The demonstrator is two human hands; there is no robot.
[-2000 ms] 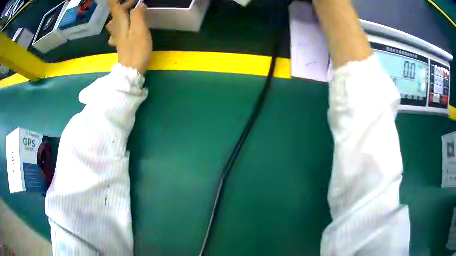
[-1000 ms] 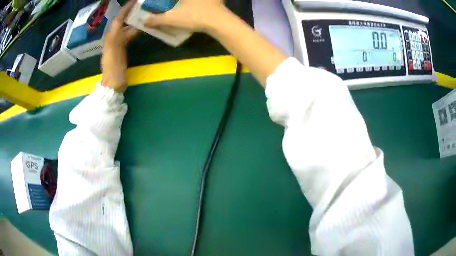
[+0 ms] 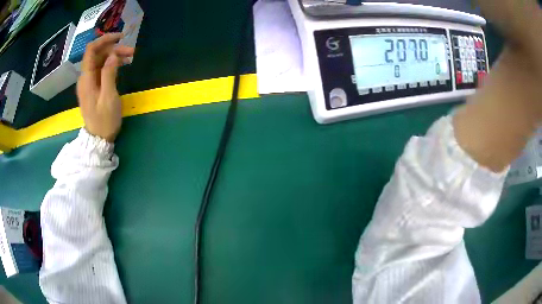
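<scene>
The white scale stands at the upper right; its lit display reads 207.0. A small dark blue edge of something shows on the metal pan at the top edge. My left hand is over the yellow strip with its fingers apart and partly curled, seemingly empty. Its fingertips overlap a white and blue retail box with a watch picture. My right hand is blurred at the upper right, beside the scale; its fingers are cut off or unclear, so I cannot tell what it holds.
An open-looking white box and another carton stand beyond the yellow strip. A GPS box lies at the left edge. Cartons with codes stand at the right edge. A black cable crosses the green mat; a paper sheet lies beside the scale.
The box that both hands held is gone from them. My right hand has swung right past the scale. The display has gone from 0.0 to 207.0. The view has shifted.
</scene>
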